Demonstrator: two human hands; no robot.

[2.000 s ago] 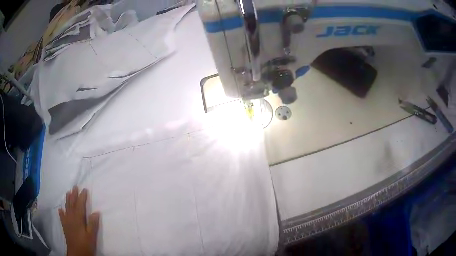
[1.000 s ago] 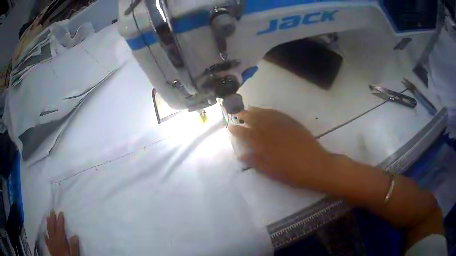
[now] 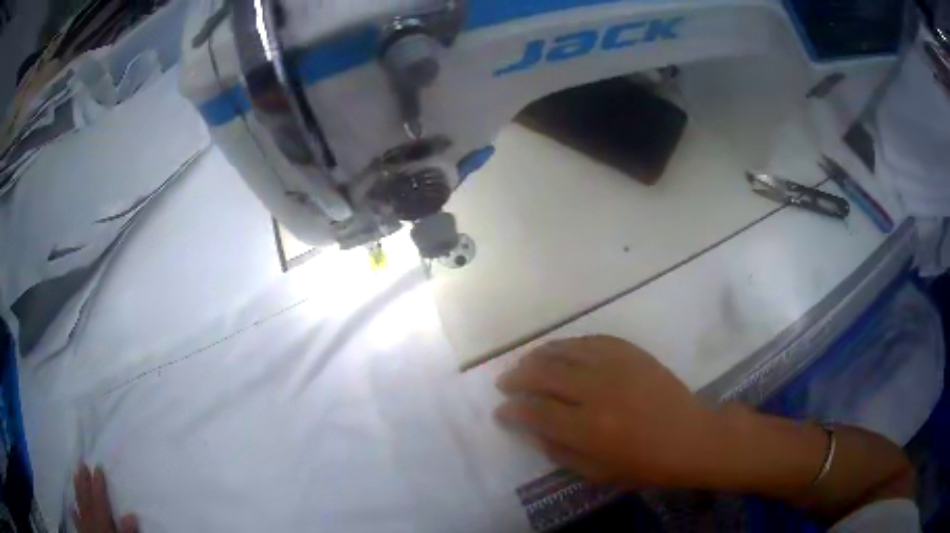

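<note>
White fabric (image 3: 240, 416) lies spread left of and under the needle area (image 3: 377, 256), with a thin stitch line running across it toward the needle. Bright glare hides the cloth right at the needle. My left hand (image 3: 99, 508) rests flat on the fabric at the lower left, fingers a little apart, mostly cut off by the bottom edge. My right hand (image 3: 594, 406) lies palm down at the fabric's right edge, below the machine bed's dark edge line. Its fingertips touch or nearly touch the cloth; whether they hold it cannot be told.
The white and blue sewing machine (image 3: 625, 62) stands over the bed. A dark flat object (image 3: 615, 125) lies under its arm. Thread snips (image 3: 800, 195) and a slim blue tool (image 3: 860, 196) lie at the right. A ruled strip (image 3: 563, 504) follows the front edge. Grey fabric (image 3: 73, 255) shows at left.
My right hand came in from the right to beside the needle, then moved down toward the front edge. The machine and cloth sit further left in view. My left hand stays on the cloth.
</note>
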